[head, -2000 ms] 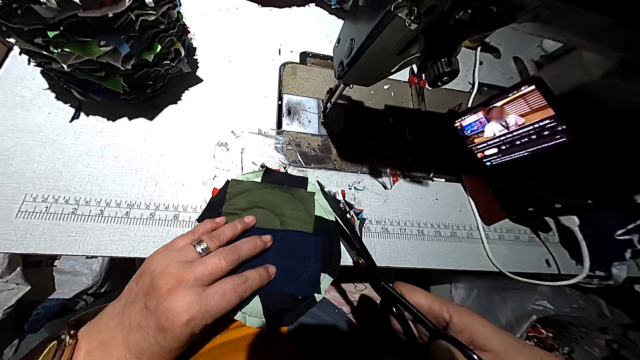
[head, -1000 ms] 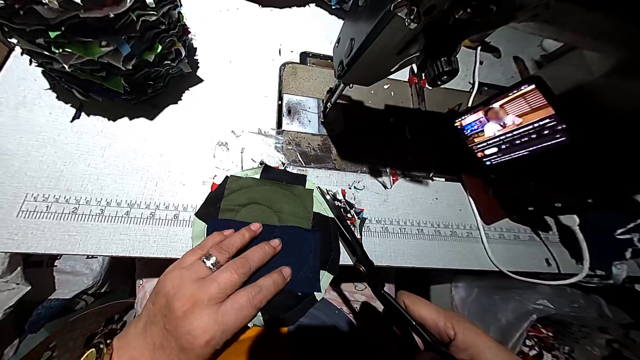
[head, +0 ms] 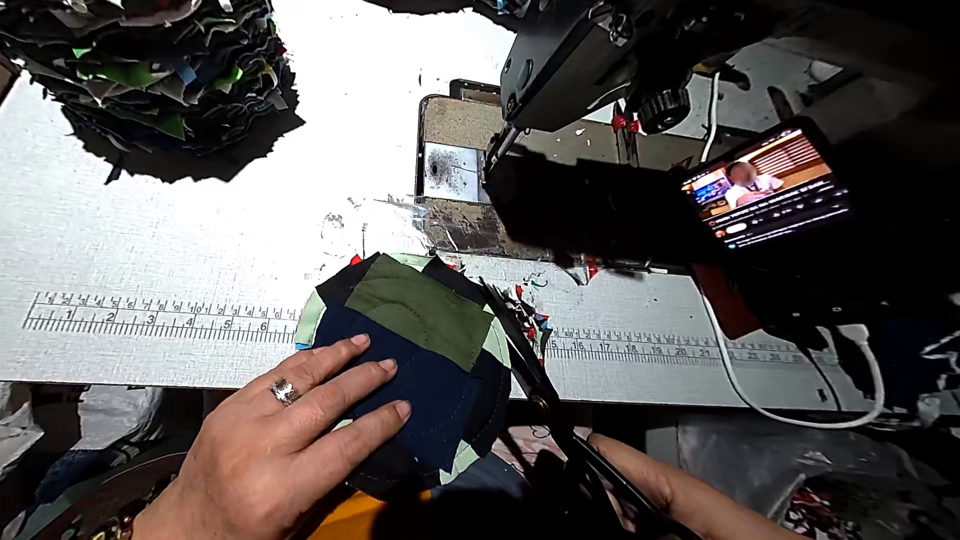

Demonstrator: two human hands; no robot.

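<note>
A roundish layered patchwork of stitched fabric pieces (head: 420, 375), in navy, olive green, black and pale green, lies across the table's front edge. My left hand (head: 300, 420), with a ring on one finger, rests flat on its left part, fingers spread. At the lower right, my right hand (head: 637, 472) grips the handles of dark fabric scissors (head: 540, 401). Their blades point up and left along the patchwork's right edge; whether they are parted is unclear. Small coloured fabric trimmings (head: 531, 319) lie just right of the blades. Shadow hides part of my right hand.
A sewing machine (head: 555, 67) stands behind, its needle area over a worn plate (head: 454, 169). A tall stack of ragged fabric pieces (head: 180, 82) is at the upper left. A lit phone (head: 769, 187) with a white cable (head: 731, 367) is on the right. A printed ruler (head: 165, 319) crosses the table.
The patchwork has turned clockwise under my left hand, its olive patch now tilting down to the right. The scissors stay at its right edge in my right hand.
</note>
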